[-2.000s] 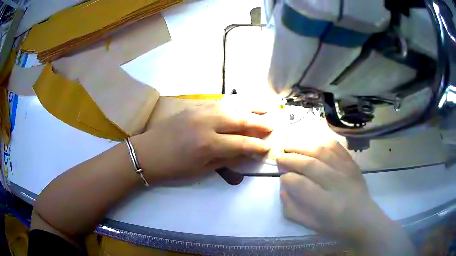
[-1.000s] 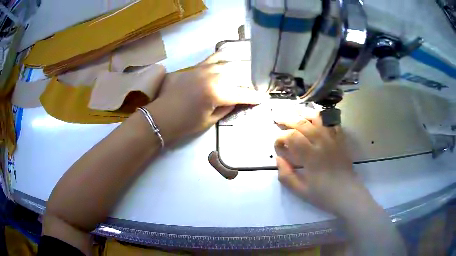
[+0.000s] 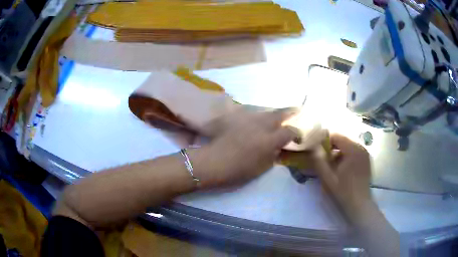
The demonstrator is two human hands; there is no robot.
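A mustard strip with a pale beige wrong side (image 3: 188, 103) curls from the table under my left wrist to my fingers. My left hand (image 3: 246, 143) grips it near its end, left of the machine head. My right hand (image 3: 346, 173) holds the strip's end between thumb and fingers, with mustard showing below. Both hands are somewhat blurred. The white machine head (image 3: 402, 65) with a blue stripe is at the right, its needle area away from the cloth. Another strip lies pale side up (image 3: 150, 55) with a mustard seam line across it.
A thick stack of mustard pieces (image 3: 201, 17) lies at the back. Mustard strips (image 3: 50, 65) hang at the left table edge. Mustard fabric (image 3: 20, 216) is below at the lower left. The table's curved front edge (image 3: 211, 218) runs below my forearms.
The view has shifted left. Both hands have come away from the needle area with the strip, now lifted and bent between them. The strip's loose part has moved off the other pale strip.
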